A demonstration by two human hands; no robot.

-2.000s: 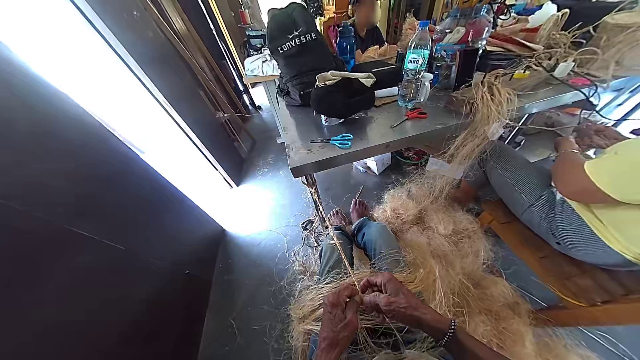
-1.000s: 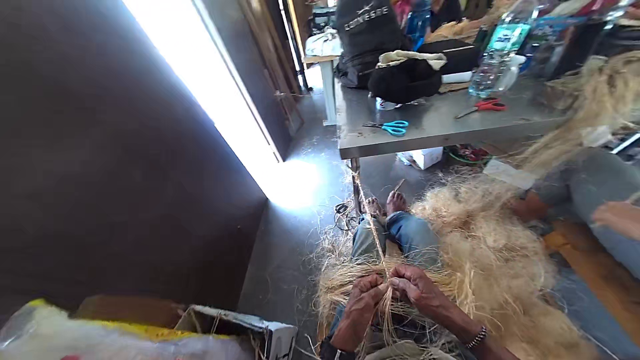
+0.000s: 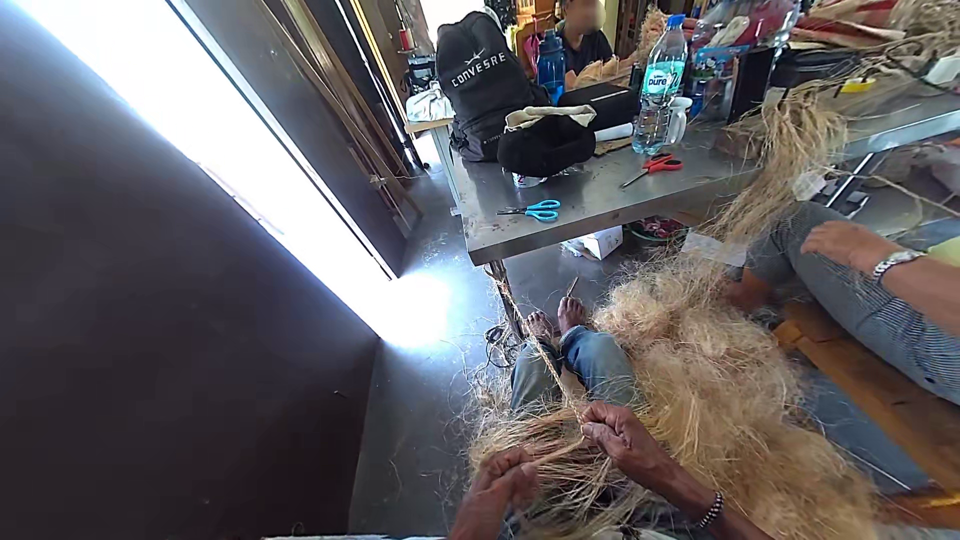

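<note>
A braided cord of pale plant fibre (image 3: 546, 362) runs from the leg of the metal table down over my knees to my hands. My right hand (image 3: 616, 436), with a beaded bracelet at the wrist, pinches the cord's lower end. To its lower left, my left hand (image 3: 504, 480) is closed on a strand of fibre (image 3: 559, 453) that stretches across to the right hand; its fingers are slightly blurred. Loose fibres (image 3: 525, 431) lie over my lap beneath both hands. A large heap of tangled fibre (image 3: 705, 360) spreads on the floor at my right.
The metal table (image 3: 600, 199) holds blue-handled scissors (image 3: 538, 211), red-handled scissors (image 3: 660, 165), a water bottle (image 3: 661, 90), a black backpack (image 3: 487, 82) and a fibre bundle (image 3: 799, 139). A co-worker's arm (image 3: 900, 262) is at right, near a wooden bench (image 3: 870, 390). Another person (image 3: 585, 37) sits behind the table.
My left hand has moved away from the right, down and to the left, with a strand drawn between them; both hands were close together before. The co-worker's hand has moved. The view has shifted.
</note>
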